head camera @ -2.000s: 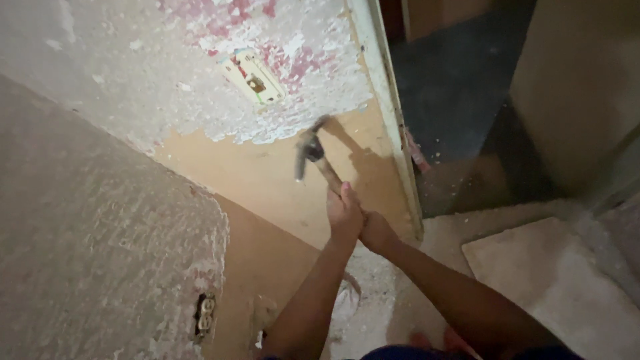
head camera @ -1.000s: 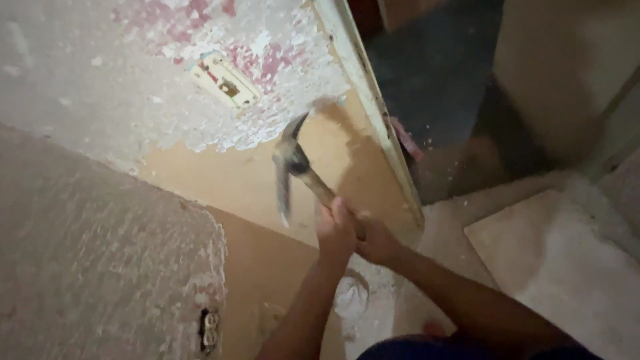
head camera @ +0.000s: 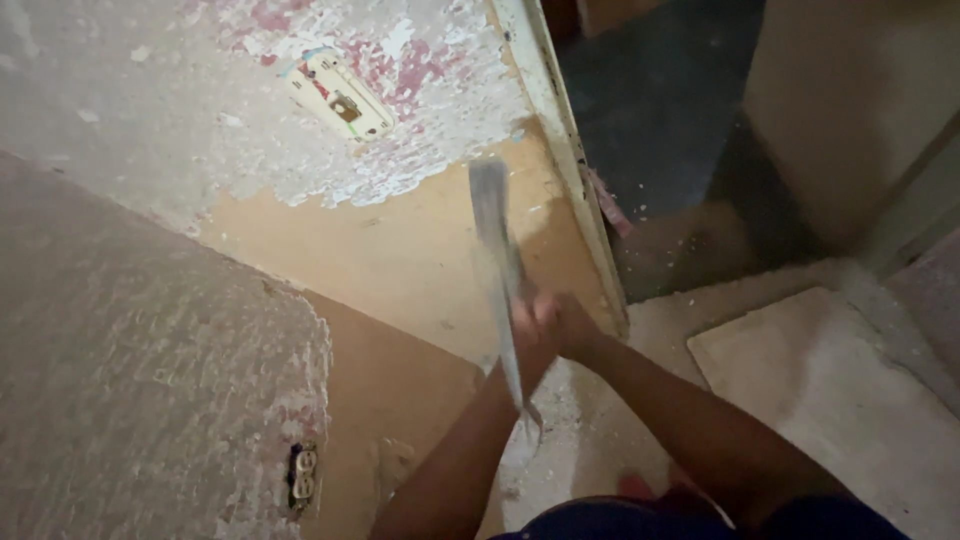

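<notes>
My left hand [head camera: 529,322] and my right hand [head camera: 562,319] are closed together around the handle of a pick-like tool. The blurred metal head of the pick [head camera: 495,225] is raised over my hands and hides most of the handle. One end of it is broad and points up the view; the other tapers to a point in front of my left forearm. Behind it is the wall, with rough, flaking plaster [head camera: 420,142] above and a smooth tan stretch [head camera: 360,247] below. Whether the head touches the wall cannot be told.
A switch plate [head camera: 345,97] is set in the flaking plaster. An uncovered electrical outlet [head camera: 304,471] sits in the lower left wall. A worn door frame [head camera: 559,127] edges the wall beside a dark opening. A pale flat slab [head camera: 817,397] lies on the floor at right, and debris lies near my feet.
The pick's head has swung away from the wall's flaking edge toward my forearms and has turned. Both hands have stayed on the handle.
</notes>
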